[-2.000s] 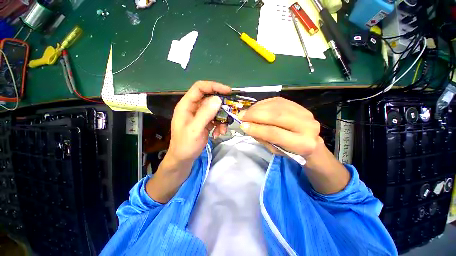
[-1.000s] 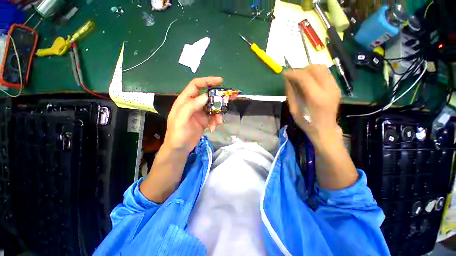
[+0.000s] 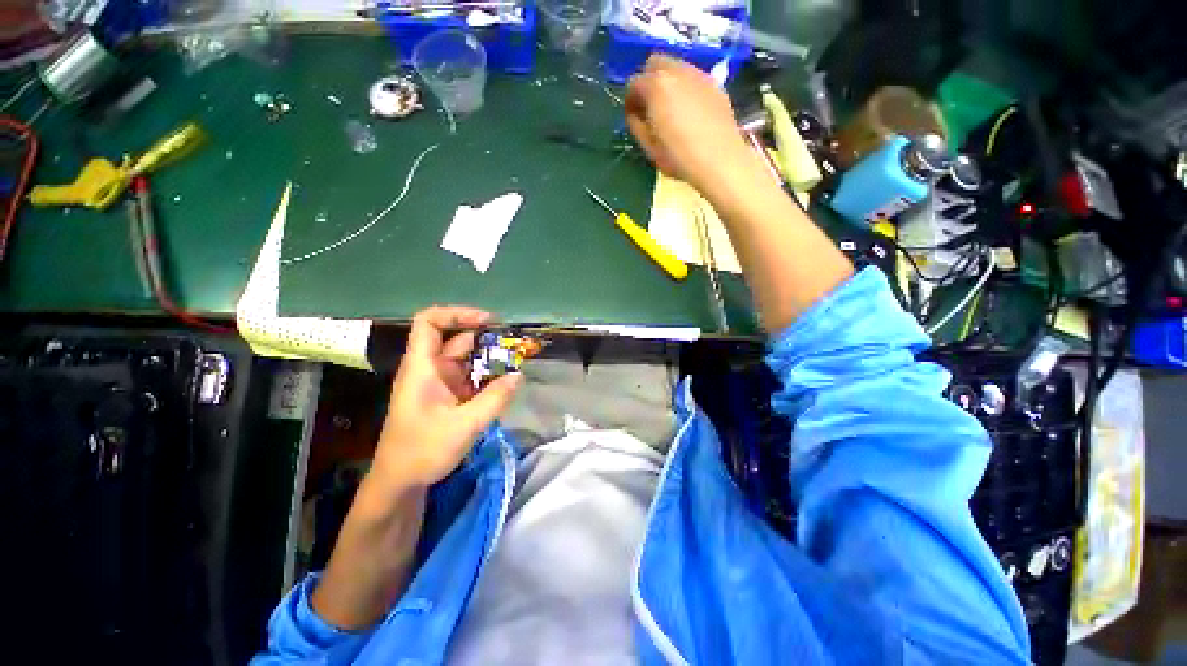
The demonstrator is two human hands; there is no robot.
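Note:
A small open device housing (image 3: 495, 360) with a dark body and an orange-gold flex strip is held in the fingertips of my left hand (image 3: 436, 397), just in front of the bench edge. My right hand (image 3: 677, 115) is stretched forward over the rear of the bench, in front of a blue bin (image 3: 630, 55) with pale items in it. Its fingers are curled. Whether it grips something is too unclear to tell. A yellow-handled screwdriver (image 3: 651, 247) lies on the green mat (image 3: 352, 286).
A torn white piece (image 3: 480, 232), a clear cup (image 3: 449, 76), a round part (image 3: 395, 96) and yellow clips (image 3: 115, 174) lie on the bench. A light blue bottle (image 3: 880, 181) and cables stand at the right. Black trays (image 3: 104, 507) flank me.
My right hand has left the housing and moved forward to the rear of the bench. My left hand still holds the housing. The view has tilted to show more of the bench's rear.

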